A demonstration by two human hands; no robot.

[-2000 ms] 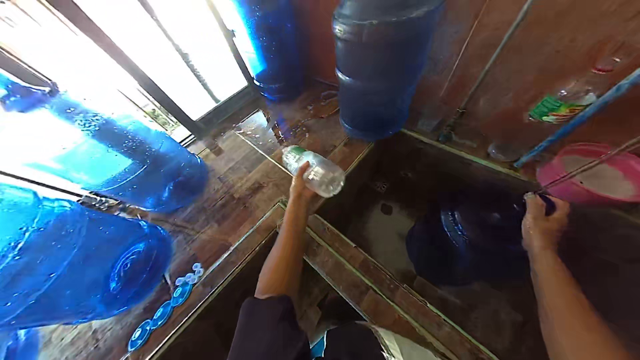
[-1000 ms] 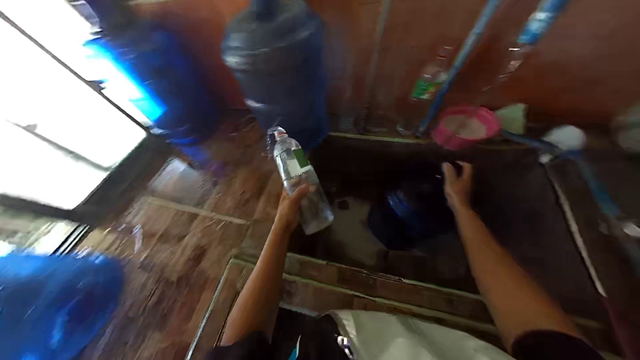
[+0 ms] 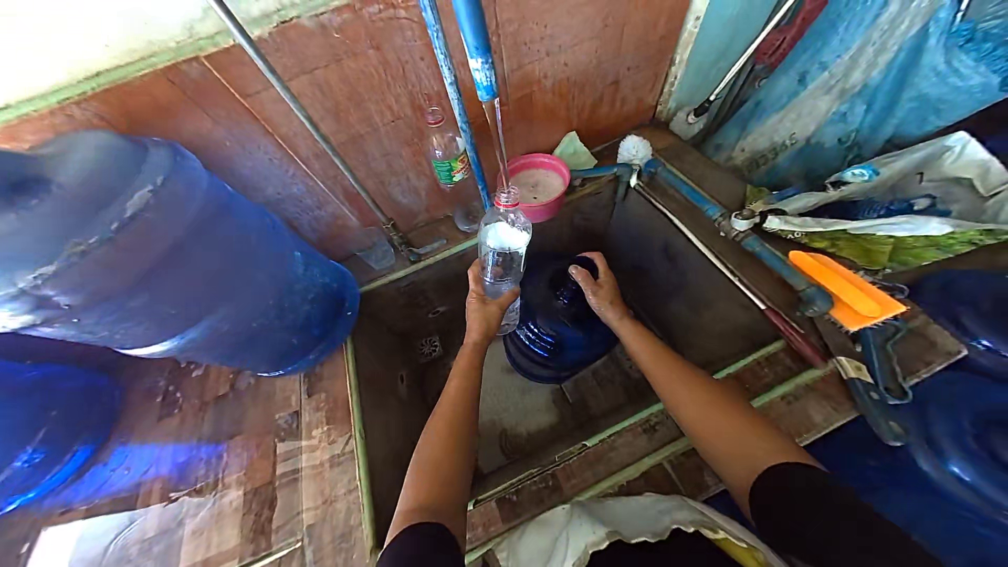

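Note:
My left hand [image 3: 487, 305] grips a clear plastic bottle [image 3: 504, 256] upright over the sunken basin. Water runs from the blue pipe [image 3: 475, 47] down to the bottle's open mouth, and the bottle is partly filled. My right hand [image 3: 600, 290] holds the neck of a large blue water jug [image 3: 555, 331], which stands in the basin [image 3: 512, 417]. The jug's opening is partly covered by my fingers. The bottle is just left of the jug and overlaps it in view.
A pink bowl [image 3: 543, 189] and a second clear bottle [image 3: 449, 161] sit at the basin's back edge. Large blue jugs [image 3: 228, 260] stand at left. An orange scrubbing brush [image 3: 846, 291] and a white-headed brush [image 3: 635, 150] lie on the right ledge, along a blue pipe [image 3: 701, 201].
My left hand has brought the bottle over the basin and under the pipe, and water now runs at its mouth. My right hand stays at the jug's neck. The view has swung right.

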